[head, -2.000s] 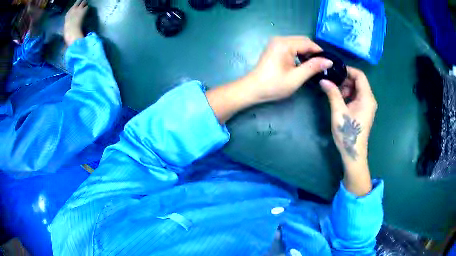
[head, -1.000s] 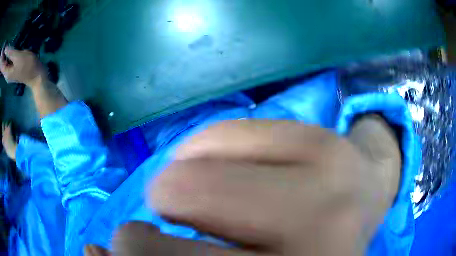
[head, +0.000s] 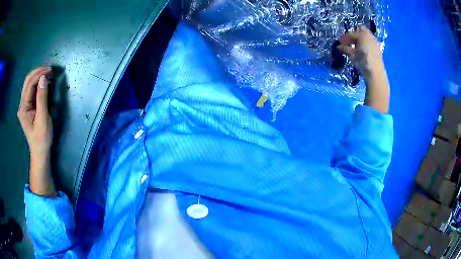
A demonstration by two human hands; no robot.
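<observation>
My left hand (head: 36, 109) rests on the dark green bench at the left, fingers loosely curled and the thumb apart from them; no part shows in it. My right hand (head: 361, 50) is at the upper right, over a shiny clear plastic bag (head: 252, 43) below bench height. Round dark pieces (head: 308, 23) show through the bag. The right fingers are bent at the bag's right part, beside a dark piece (head: 338, 54); whether they grip it cannot be told. No black housing shows clearly in either hand.
The curved edge of the green bench (head: 108, 96) runs down the left. Blue floor (head: 409, 76) lies at the right, with cardboard boxes (head: 437, 162) at the far right. A small yellow piece (head: 262, 100) is at the bag's lower edge. Dark items lie bottom left.
The view has turned right, from the bench to the bag and floor. The hands, earlier together on a black housing, are now far apart. The blue tray and the other person are out of view.
</observation>
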